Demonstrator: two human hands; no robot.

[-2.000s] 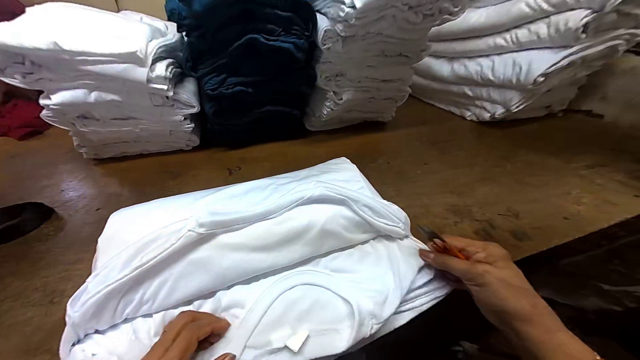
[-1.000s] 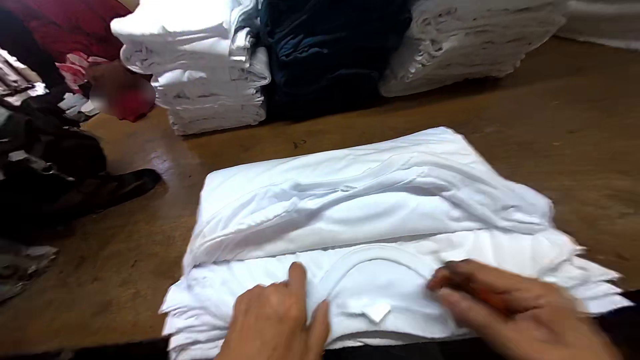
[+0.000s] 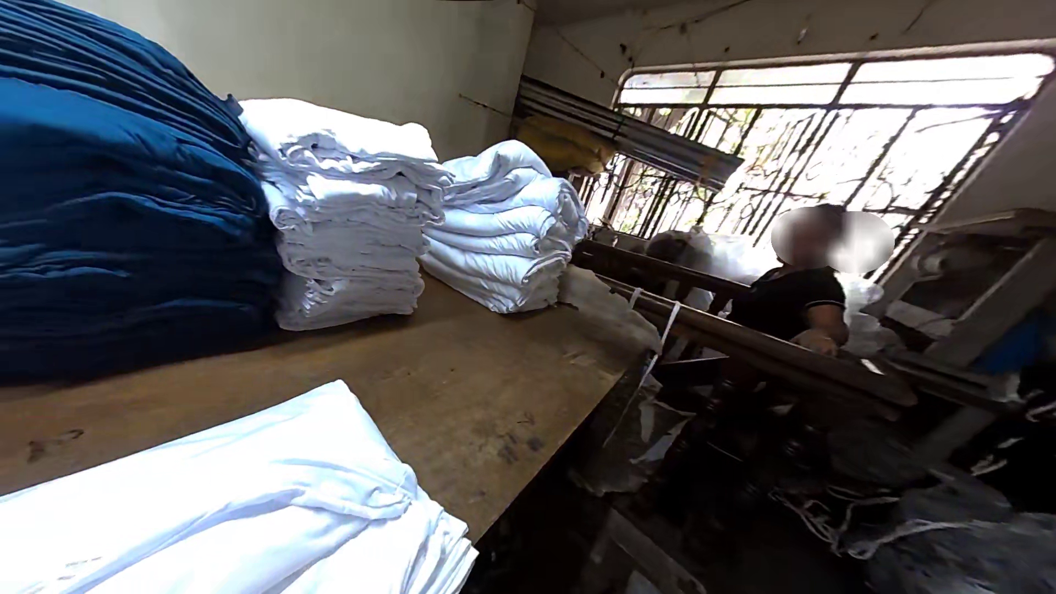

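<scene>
Neither my left hand nor my right hand shows in the head view now. White folded garments (image 3: 247, 511) lie in a pile at the lower left, on the near part of the brown table (image 3: 462, 396). Their collar area and the small tag are out of view. What my hands touch is hidden, and the orange-handled tool is out of sight too.
Behind stand a tall dark blue fabric stack (image 3: 124, 231), a white folded stack (image 3: 355, 239) and a rounder white stack (image 3: 503, 231). Past the table's right edge, a person (image 3: 788, 301) is by a wooden rail (image 3: 742, 334), with bags (image 3: 957, 536) on the floor.
The view has swung far to the right and up. Both hands, seen on the white garment one second ago, are out of view. The person and the barred window have come into view.
</scene>
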